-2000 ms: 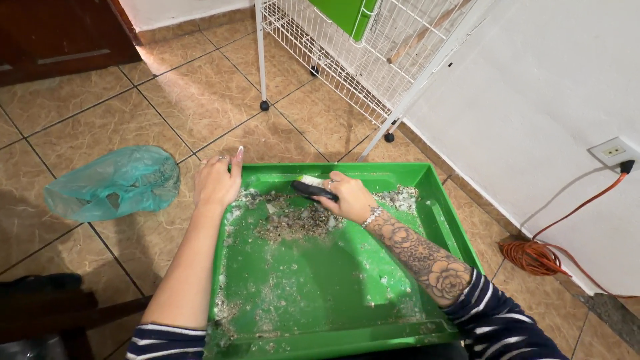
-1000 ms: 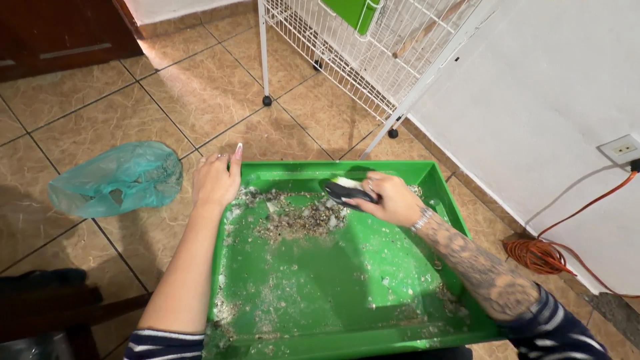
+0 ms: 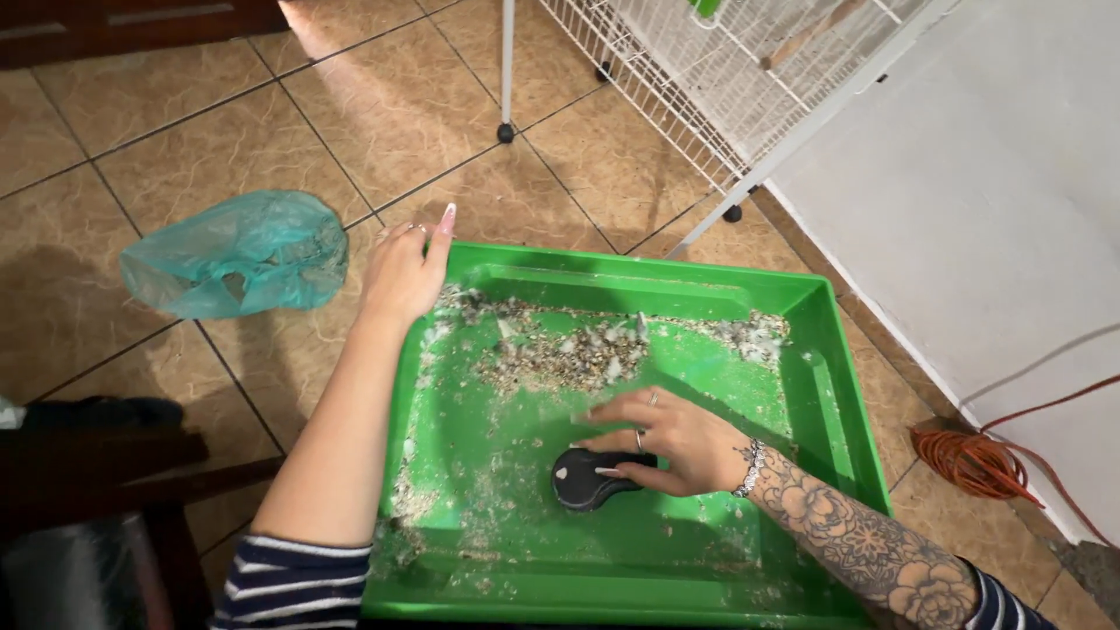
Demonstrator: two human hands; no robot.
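Observation:
A green plastic tray (image 3: 612, 595) spans the lower middle of the view, its floor spotted with residue. My left hand (image 3: 407, 271) rests on its far left corner, thumb raised along the rim. With my right hand (image 3: 661, 442) I hold a black-handled brush (image 3: 588, 479) low over the tray's middle; its bristles are hidden underneath. A heap of seed husks and droppings (image 3: 569, 354) lies beyond the brush, and white fluffy debris (image 3: 757, 337) sits in the far right corner.
A crumpled teal plastic bag (image 3: 241, 254) lies on the tiled floor at left. Beyond the tray stands a white wire cage (image 3: 647, 96) on wheeled legs. A coiled orange cord (image 3: 971, 464) is by the right wall. Dark wooden furniture (image 3: 114, 477) stands at lower left.
My right hand has brought the brush from the debris at the far side towards the near middle of the tray. My left hand has stayed at the corner.

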